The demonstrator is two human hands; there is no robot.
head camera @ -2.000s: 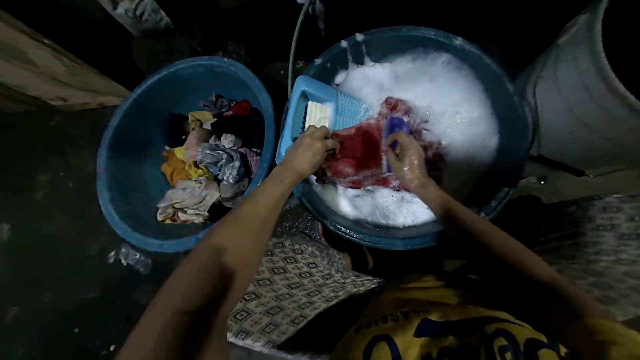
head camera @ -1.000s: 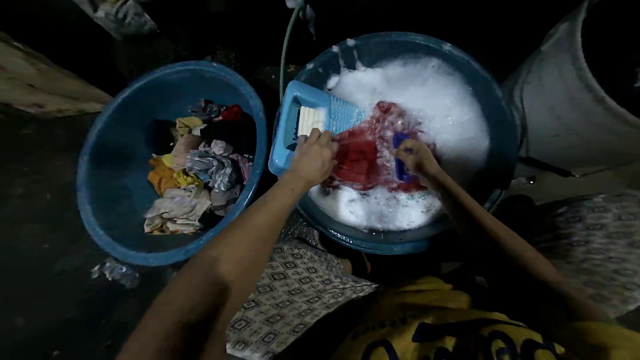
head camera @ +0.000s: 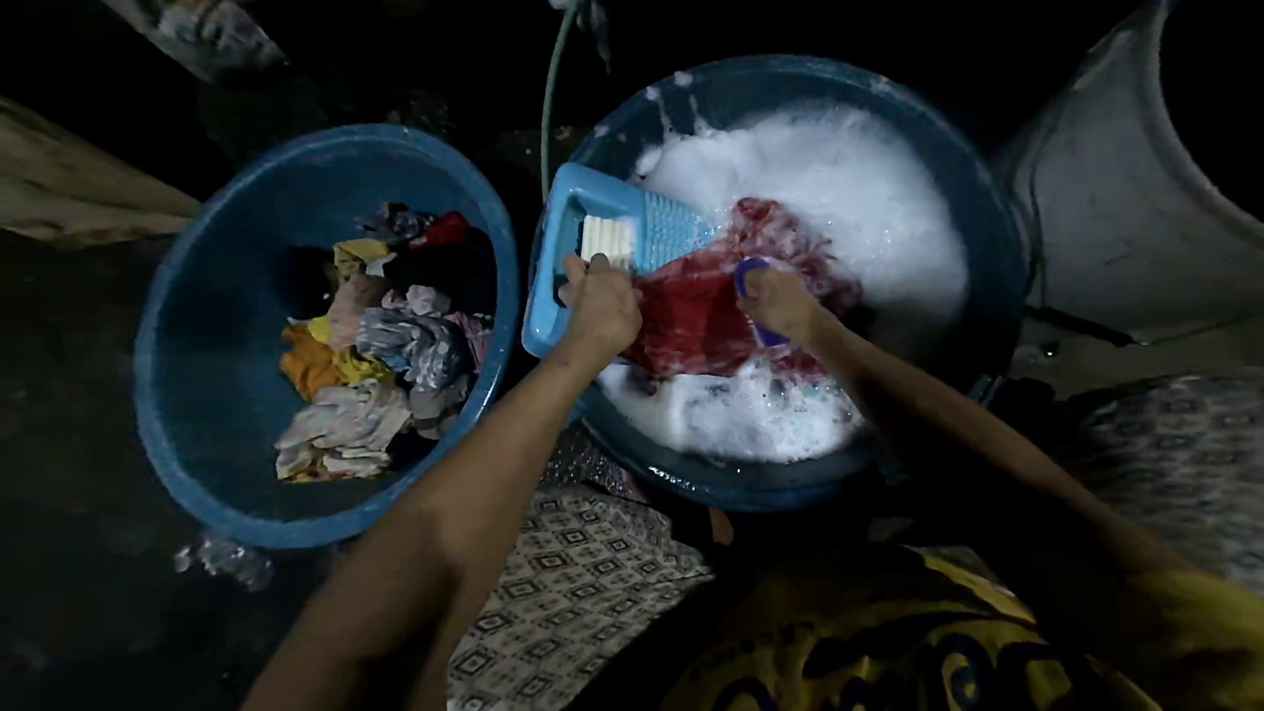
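A wet red cloth (head camera: 691, 311) lies over the ridged part of a light blue plastic washboard (head camera: 558, 286), inside a large blue tub (head camera: 780, 74) of white suds (head camera: 899, 217). My left hand (head camera: 604, 306) grips the cloth's left end beside the washboard's soap tray, where a whitish ribbed bar of soap (head camera: 607, 240) sits. A purple scrub brush (head camera: 756, 296) is in my right hand (head camera: 780, 301), pressed on the right part of the cloth. The brush's underside is hidden.
On the left stands a second blue tub (head camera: 173, 395) with a heap of mixed clothes (head camera: 410, 341). A large whitish drum (head camera: 1096, 188) is at the right. A thin green hose (head camera: 555, 99) hangs behind the tubs. Crumpled clear plastic (head camera: 232, 561) lies on the dark floor.
The purple brush in my right hand has moved left along the red cloth since one second ago. My left hand stays at the cloth's left end.
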